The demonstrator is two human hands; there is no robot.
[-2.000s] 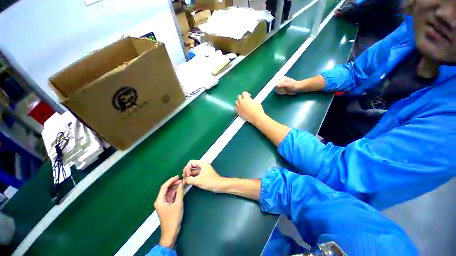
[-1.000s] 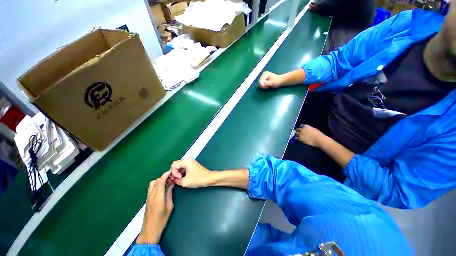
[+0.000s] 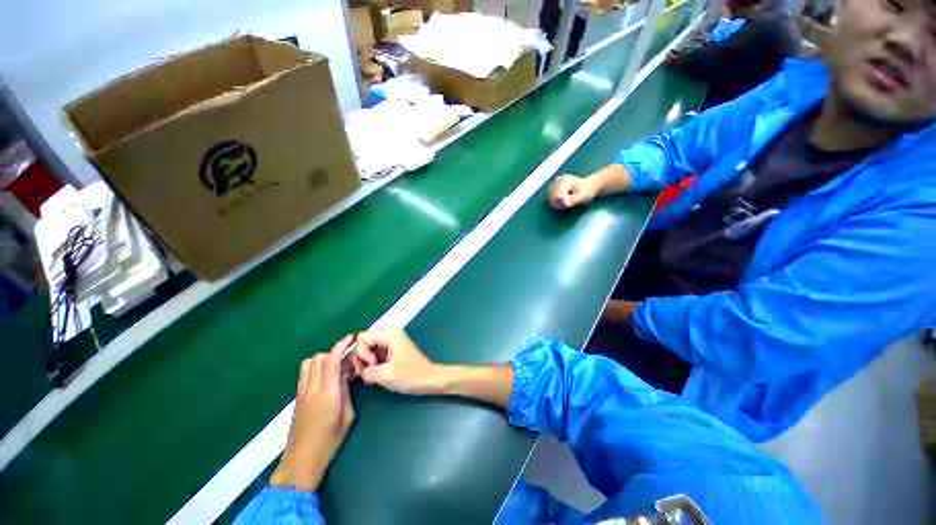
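Observation:
My left hand (image 3: 322,408) and my right hand (image 3: 398,363) meet at the fingertips over the dark green worktop (image 3: 431,441), beside the long white strip (image 3: 426,289). Both hands are bare and their thumbs and forefingers are pinched together. A tiny part (image 3: 351,350) shows as a thin pale and dark speck between the fingertips. Its shape is too small to tell, and the fingers hide most of it.
A person in a blue smock (image 3: 780,256) sits at the right, one fist on the worktop. The green belt (image 3: 257,333) runs beyond the strip. Across it stand an open brown carton (image 3: 231,185), white trays with black cable (image 3: 108,256) and white papers (image 3: 395,128).
The view has shifted. My hands stay together at the fingertips. The neighbour's one hand has left the white strip since the earliest frame and is now below the worktop edge.

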